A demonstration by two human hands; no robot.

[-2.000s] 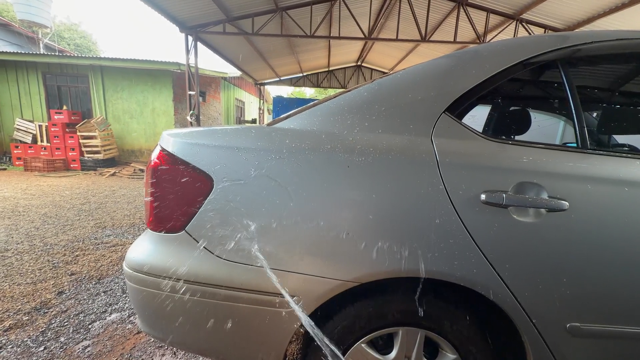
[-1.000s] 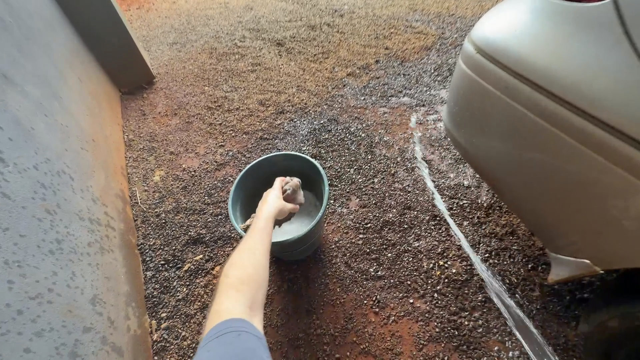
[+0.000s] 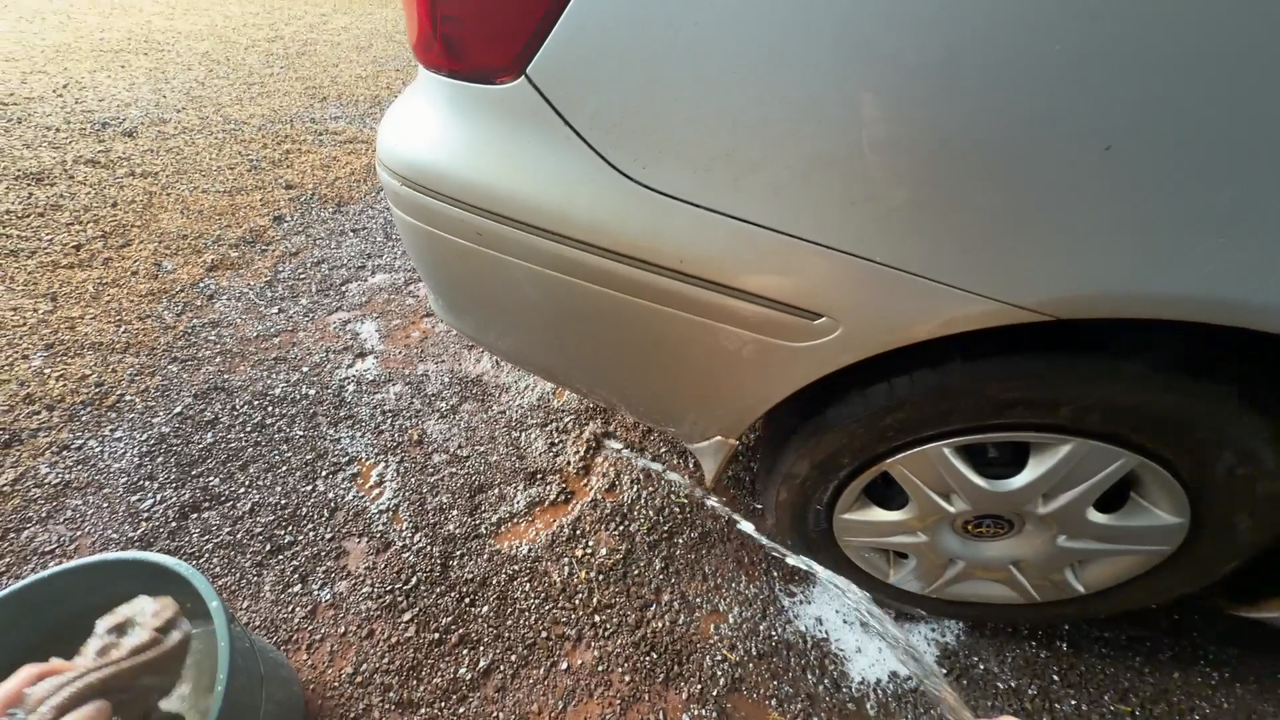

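Observation:
At the lower left, my left hand [image 3: 50, 690] holds a wet, wrinkled cloth [image 3: 130, 655] over a dark green plastic bucket [image 3: 215, 610]. Only a bit of my right hand [image 3: 995, 717] shows at the bottom edge, where a stream of water [image 3: 790, 555] starts; what it holds is out of frame. The stream lands on the gravel beside the rear bumper [image 3: 600, 290] of a silver car [image 3: 900, 150]. White foam [image 3: 850, 630] lies on the ground by the rear wheel [image 3: 1000, 520].
Wet gravel with reddish puddles [image 3: 540, 522] spreads below the car. Drier gravel [image 3: 150, 180] lies at the upper left. A red tail light [image 3: 485, 35] is at the top, and a small flap [image 3: 713, 457] hangs from the bumper's lower corner near the tire.
The view has swung right toward the car from the bucket. A second ago my left hand was down inside the bucket with the cloth; now the cloth is up near its rim.

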